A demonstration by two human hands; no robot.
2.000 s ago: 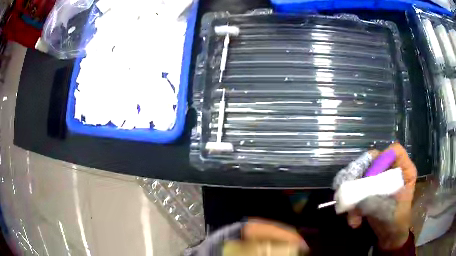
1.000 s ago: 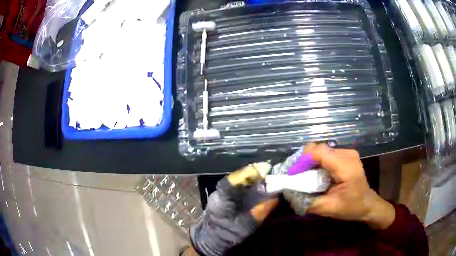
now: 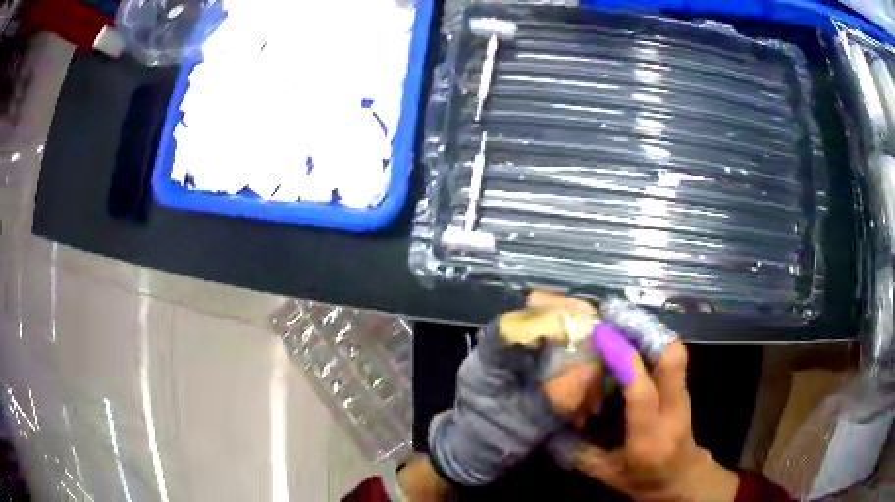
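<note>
My left hand (image 3: 505, 397), in a grey fingerless glove with a beige finger cot, meets my right hand (image 3: 653, 407) below the table edge. My right hand has a purple finger cot and a speckled grey wrap. A white part (image 3: 579, 331) shows only as a small bit between the fingertips of both hands; the rest is hidden by the fingers. The clear ribbed tray (image 3: 628, 162) lies behind the hands. Two white stemmed parts lie at its left side, one at the top (image 3: 488, 69) and one below (image 3: 475, 196).
A blue bin (image 3: 294, 211) heaped with flat white pieces stands left of the tray. A flat black rectangle (image 3: 139, 147) and a clear bag (image 3: 167, 29) lie near it. White units sit in a clear tray (image 3: 878, 147) at the far right. An empty blister tray (image 3: 348, 373) is on the floor.
My right hand has come left to my left hand. The white body, plain to see in my right hand before, is now mostly hidden between the hands. The view has shifted.
</note>
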